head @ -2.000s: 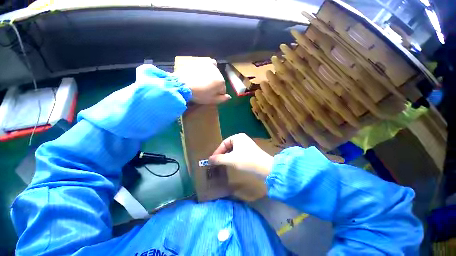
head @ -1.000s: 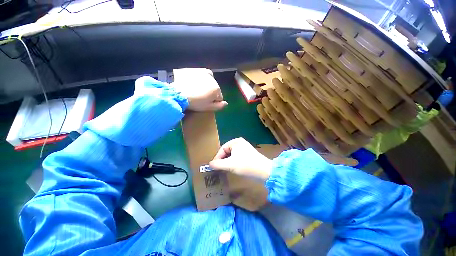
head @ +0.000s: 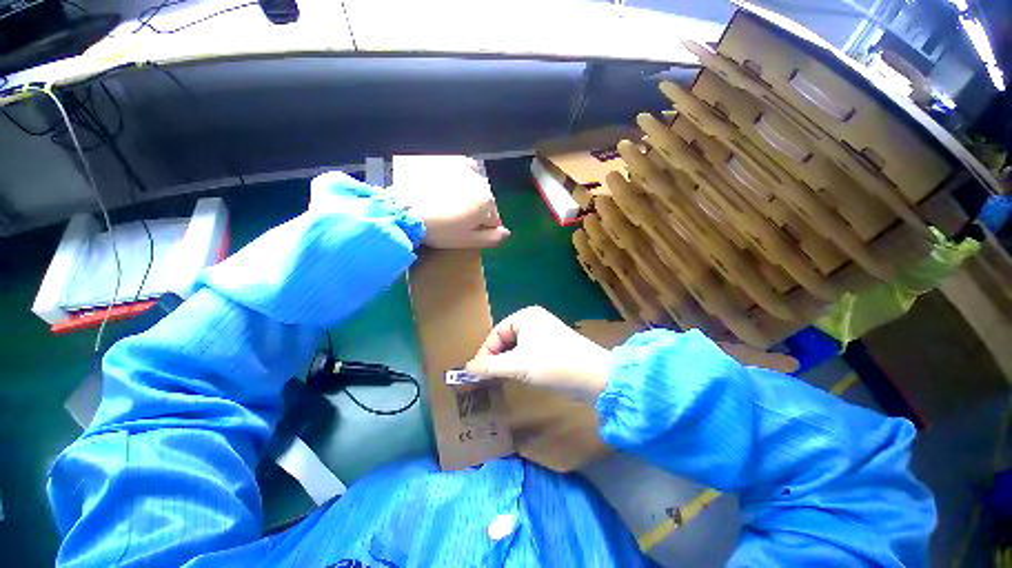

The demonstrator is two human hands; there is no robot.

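Note:
A brown cardboard box (head: pixel 453 305) stands on edge in front of me, its narrow side up, with printed code marks near my body. My left hand (head: pixel 449 205) rests over the far end of the box; its fingers are curled on the right edge. My right hand (head: pixel 538 353) pinches a small white barcode label (head: pixel 459 377) at the fingertips, against the narrow side just beyond the printed code. Whether the label touches the card fully I cannot tell.
Open-tabbed boxes (head: pixel 755 178) are stacked at the right. A packed unit with white foam ends (head: pixel 133 261) lies at the left. A black scanner (head: pixel 344 372) with cable and a white strip (head: pixel 310 470) lie left of the box. Another carton (head: pixel 583 166) lies behind; a white shelf (head: pixel 466 30) runs above.
The view has tilted up and shifted, showing more shelf. My right hand stays at the code with the label. My left hand stays on the far end of the box.

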